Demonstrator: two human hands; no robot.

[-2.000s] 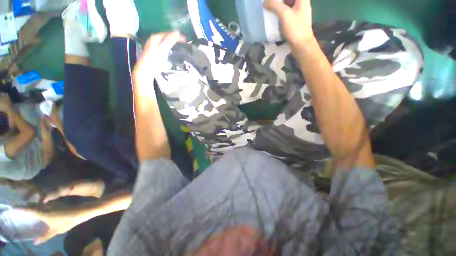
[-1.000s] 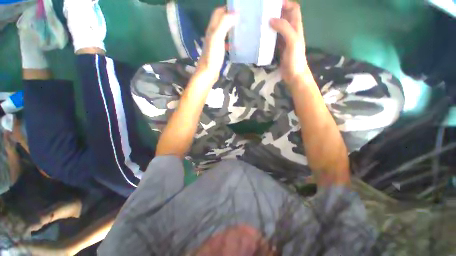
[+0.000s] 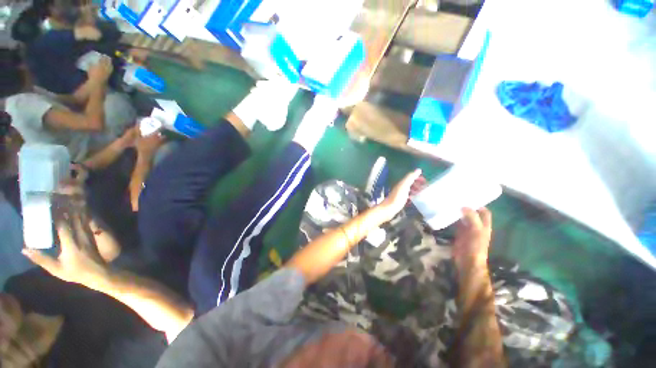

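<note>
A white boxy piece [image 3: 453, 198], probably an inner carton or tray, is held tilted above the camouflage-trousered legs, beside the white-topped surface. It is blurred and overexposed, so its exact form is unclear. My left hand [image 3: 404, 195] has its fingers at the piece's left edge. My right hand [image 3: 473, 233] grips its lower right edge, thumb and fingers around it. A blue-and-white retail box [image 3: 430, 113] lies just beyond on the edge of the white surface, its grey side showing.
The white-sheeted surface [image 3: 554, 169] bears a crumpled blue cloth or bag [image 3: 536, 104]. Several blue-and-white boxes [image 3: 327, 65] stand on a pallet ahead left. A neighbour's dark-trousered legs [image 3: 237, 208] extend close on the left. Other people handle white items farther left; the floor is green.
The view has swung toward the white surface and boxes. The grey-blue boxy item held between both hands earlier is not recognisable now; a white piece is between them.
</note>
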